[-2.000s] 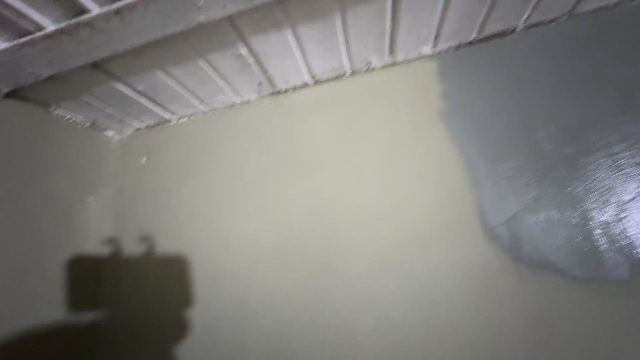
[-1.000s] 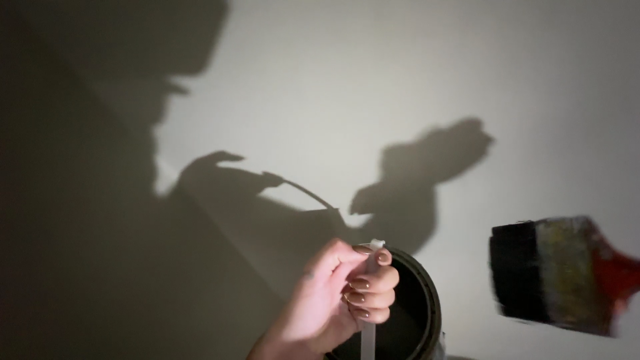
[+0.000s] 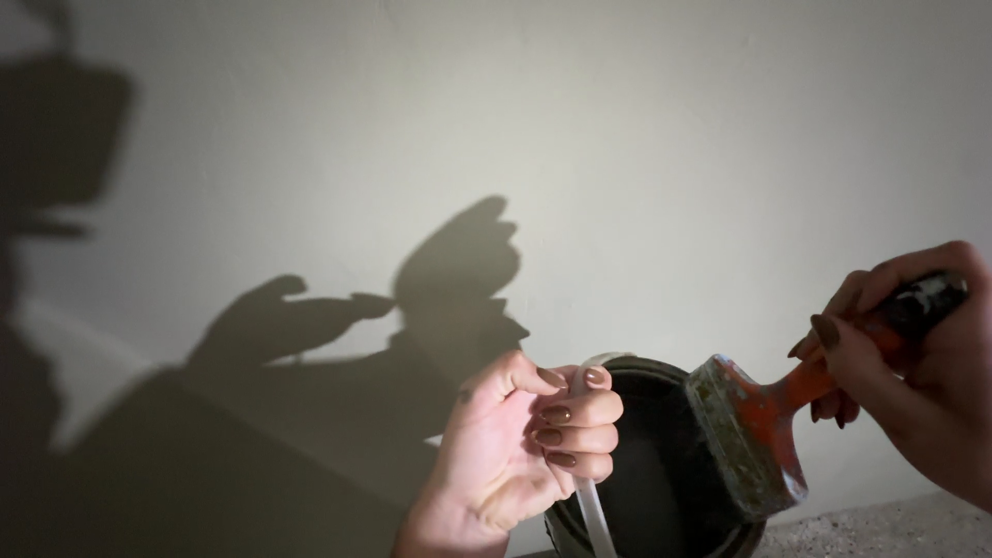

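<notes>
My left hand (image 3: 535, 434) has its fingers curled around the pale strap-like handle (image 3: 594, 515) of a dark paint bucket (image 3: 647, 363). The bucket hangs behind and to the right of that hand, its inside dark, so the paint in it is hard to make out. On the right, my right hand (image 3: 907, 341) grips a wide paintbrush (image 3: 763, 434) by its orange and black, paint-spattered handle. The brush's metal band is crusted with paint and lies over the bucket's right rim. Its bristles point left into the dark opening, where they barely show.
A pale wall (image 3: 659, 194) fills most of the view behind the hands. Shadows of the head, hands and bucket fall across its left and middle parts. At the lower right is a rough, speckled grey surface (image 3: 876, 531).
The view has swung down from the wall's top with its grey painted patch. Since one second ago the brush has moved left to the bucket, and my right hand has come into view.
</notes>
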